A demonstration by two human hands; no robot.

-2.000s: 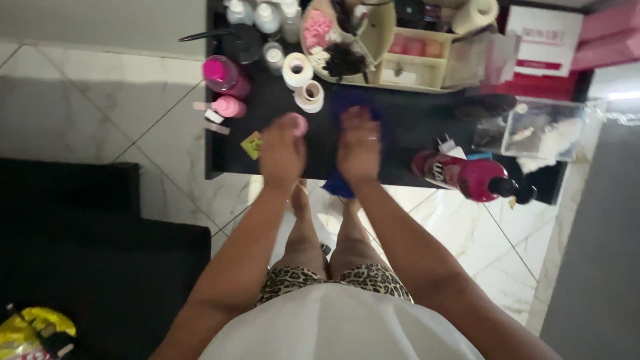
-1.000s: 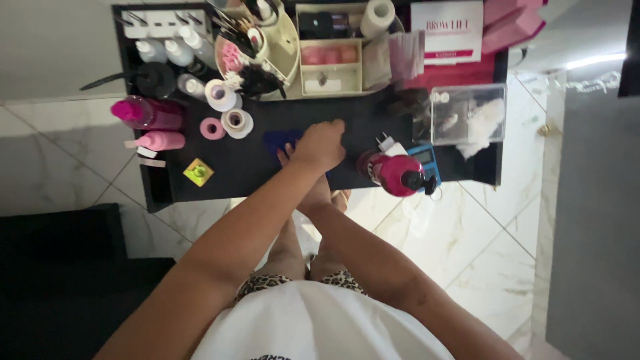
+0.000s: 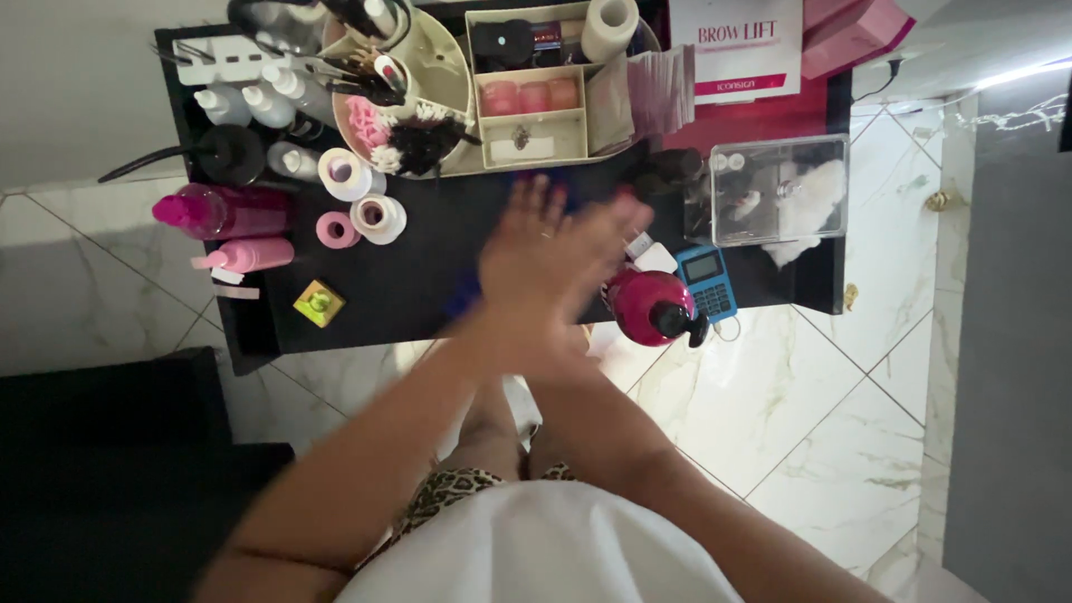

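My left hand (image 3: 595, 243), blurred, crosses over my right hand above the black tabletop (image 3: 419, 276), its fingers extended to the right with nothing visible in them. Beneath it, my right hand (image 3: 529, 209) reaches up and left, wearing a ring, its fingers over a blue cloth (image 3: 463, 295). The cloth shows past the fingertips and left of the hands; the rest is hidden. Right of the hands are a magenta pump bottle (image 3: 646, 308), a white plug adapter (image 3: 653, 255) and a blue card reader (image 3: 708, 283). Left are a pink tape roll (image 3: 337, 229) and white tape rolls (image 3: 378, 219).
A divided cream organizer (image 3: 532, 149) and a round brush holder (image 3: 448, 50) stand at the back. Pink bottles (image 3: 243, 211) and a small yellow-green item (image 3: 319, 302) are at left. A clear box (image 3: 779, 193) with white cotton stands at right.
Two seconds ago my hands were side by side, the left by the pink roll. The left has moved right, across the right hand; the pink roll now lies apart from it.
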